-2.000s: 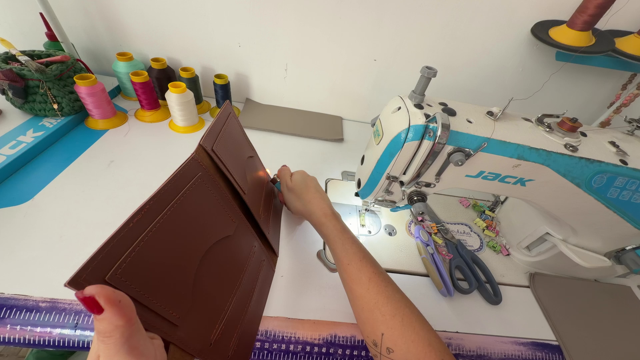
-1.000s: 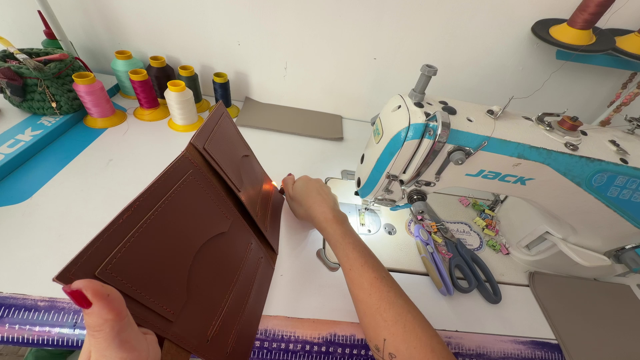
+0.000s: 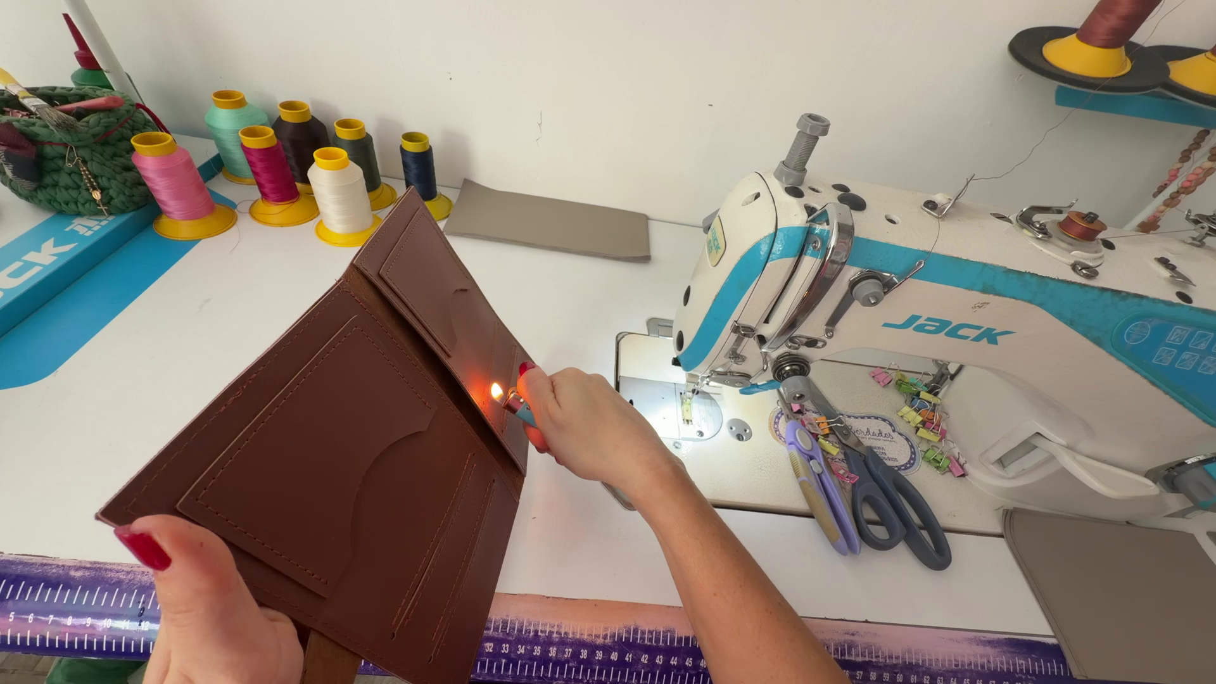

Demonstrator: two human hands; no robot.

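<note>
A brown leather folding wallet or document holder (image 3: 313,465), with stitched pockets, stands half unfolded and tilted in my left hand (image 3: 204,608), whose thumb presses its lower left corner. My right hand (image 3: 594,423) grips a lit cigarette lighter (image 3: 518,407). Its small flame is beside the inner face of the smaller right panel, near the fold, and casts an orange glow on the leather. The fingers of my left hand are hidden behind the leather.
At the right stands a Jack sewing machine (image 3: 950,285), its lamp lit, with scissors (image 3: 898,503), purple-handled snips (image 3: 822,484) and small colored clips (image 3: 921,418) on its bed. Thread cones (image 3: 275,171), a crocheted basket (image 3: 81,161) and a grey-brown flat piece (image 3: 551,223) lie behind. A ruler strip (image 3: 579,651) edges the table.
The lighter flame now shows clearly beside the smaller panel, where a small glow was visible one second ago. My left hand still holds the leather piece, and its tilt has changed slightly.
</note>
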